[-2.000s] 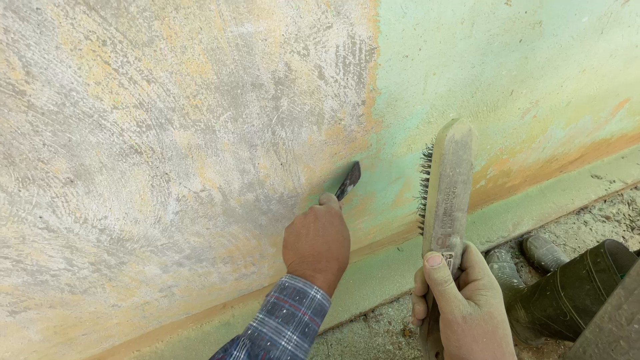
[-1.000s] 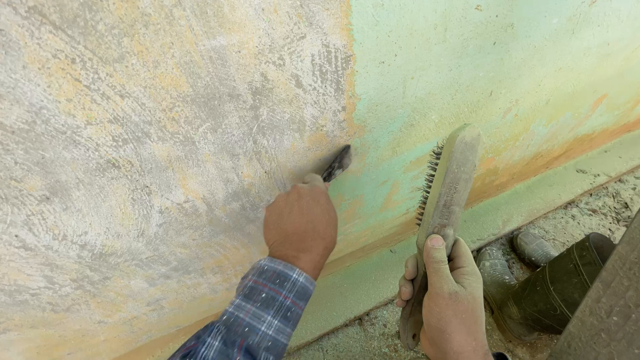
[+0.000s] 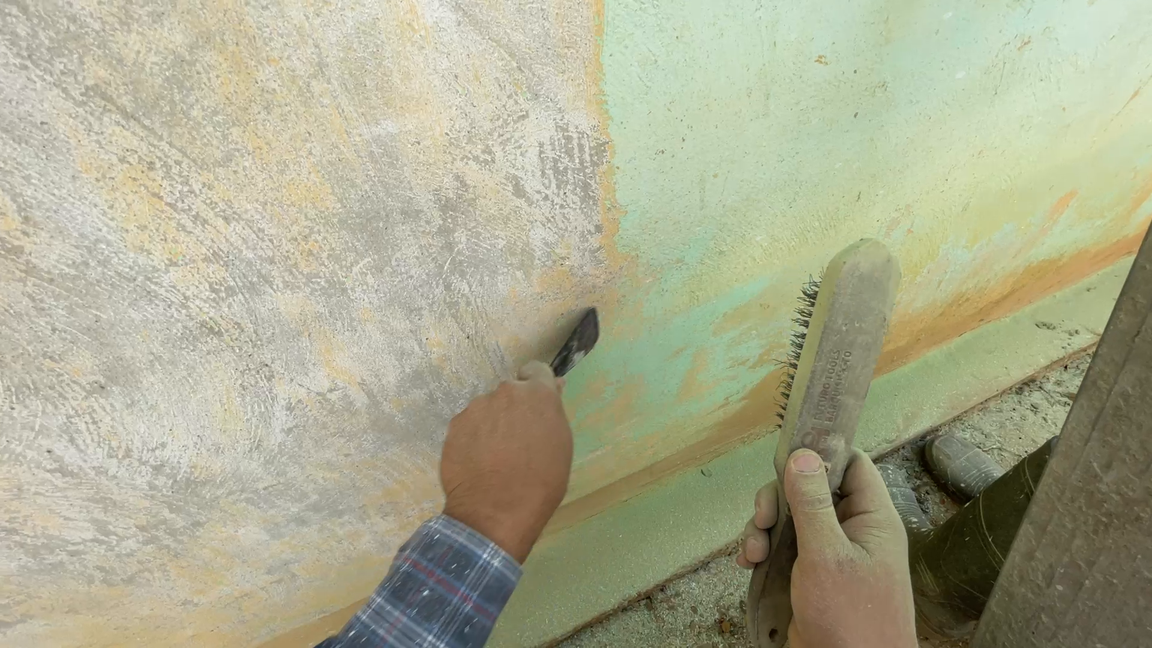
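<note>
My left hand (image 3: 508, 450), in a plaid sleeve, grips a small scraper (image 3: 577, 343). Its dark blade lies close to the painted wall, near the border between the rough grey, white and orange area (image 3: 297, 270) and the green paint (image 3: 765, 117). The scraper's handle is mostly hidden in the fist. To the right, my right hand (image 3: 846, 549) holds a dusty wire brush (image 3: 841, 351) upright by its handle, the thumb in front and the fingertips at the left side. The dark bristles (image 3: 796, 346) point left; the brush's body bears writing.
A green ledge (image 3: 648, 531) runs along the foot of the wall, above dusty ground (image 3: 693, 603). Dark rubber boots (image 3: 976, 531) stand at the lower right. A long grey-brown surface (image 3: 1080, 468), which I cannot identify, slants along the right edge.
My left hand stays near the paint border with the scraper, its blade shifted slightly against the wall. My right hand keeps hold of the wire brush. Nothing has been let go.
</note>
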